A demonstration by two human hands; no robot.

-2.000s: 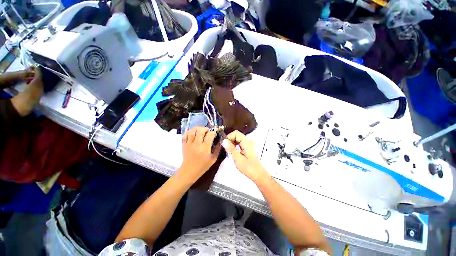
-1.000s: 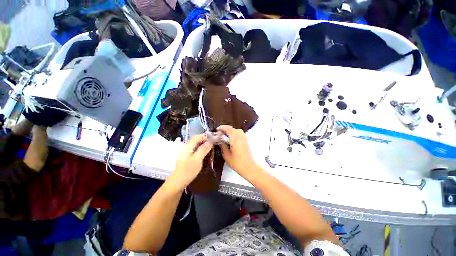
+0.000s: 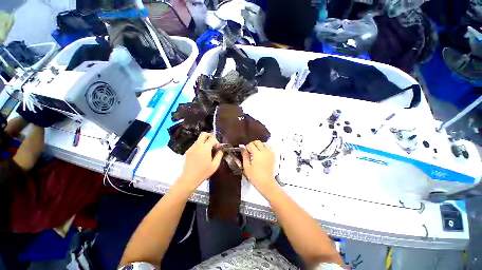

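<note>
My left hand (image 3: 202, 160) and my right hand (image 3: 259, 164) are both bare and hold a small bunched grey-brown strip (image 3: 231, 159) between their fingertips. The strip is over a dark brown cloth panel (image 3: 225, 195), which lies on the table and hangs over its front edge. A bundle of dark brown checked strips (image 3: 185, 124) lies just behind and left of my hands. The white lockstitch machine head (image 3: 391, 167) with a blue stripe is to the right. Its needle area is too blurred to make out.
A black phone (image 3: 131, 140) lies left of the bundle. A cloth-filled trough (image 3: 364, 57) runs behind the table. At the left workstation stands a white machine (image 3: 100, 97), with another person's arm (image 3: 29, 150) beside it. A control panel (image 3: 451, 217) is at the right end.
My hands have moved slightly apart, and the strip between them now shows more. The pale blue-grey piece beside my left hand no longer shows. The camera view has shifted.
</note>
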